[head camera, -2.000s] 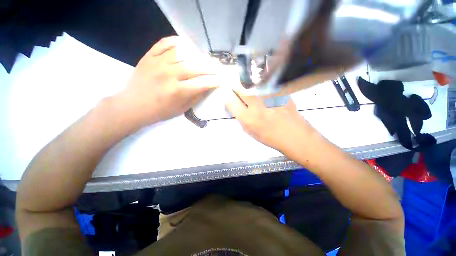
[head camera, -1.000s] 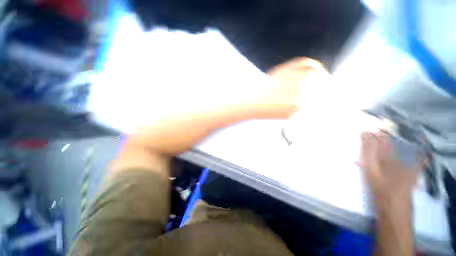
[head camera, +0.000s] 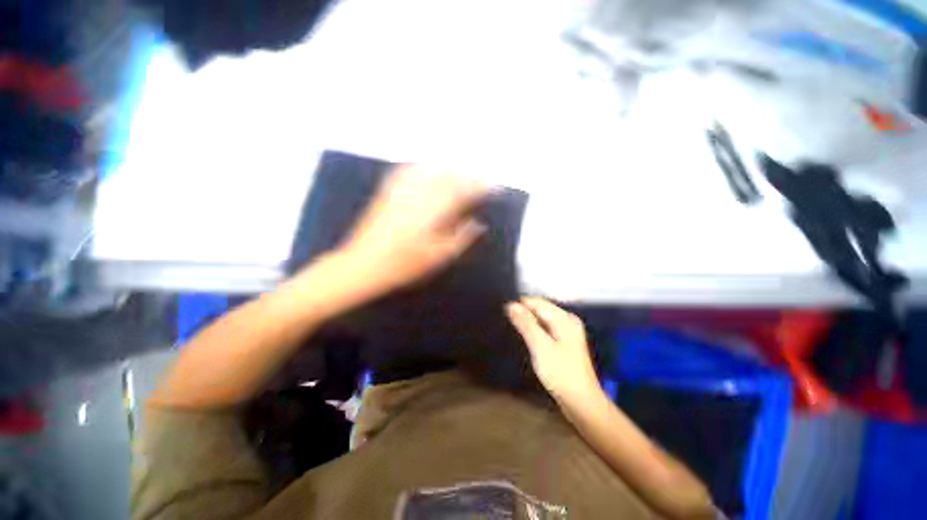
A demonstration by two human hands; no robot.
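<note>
A black fabric panel (head camera: pixel 447 289) lies over the table's front edge, its far part on the white table and its near part hanging towards my lap. My left hand (head camera: pixel 427 218) is on top of it, fingers at its far edge and thumb on the cloth; the hand is blurred. My right hand (head camera: pixel 554 345) is below the table edge, its fingertips pinching the panel's right edge. The sewing machine's needle area is washed out by glare.
More black cloth (head camera: pixel 239 25) lies at the far left. Dark thread snips (head camera: pixel 733 163) and a crumpled black heap (head camera: pixel 839 223) lie on the right of the white table (head camera: pixel 630 234). Below are a blue crate (head camera: pixel 767 437) and a red plastic thing (head camera: pixel 803 355).
Both hands have moved from the machine to the table's front edge and lap. The black panel now lies under my left hand. The view swung left and came back.
</note>
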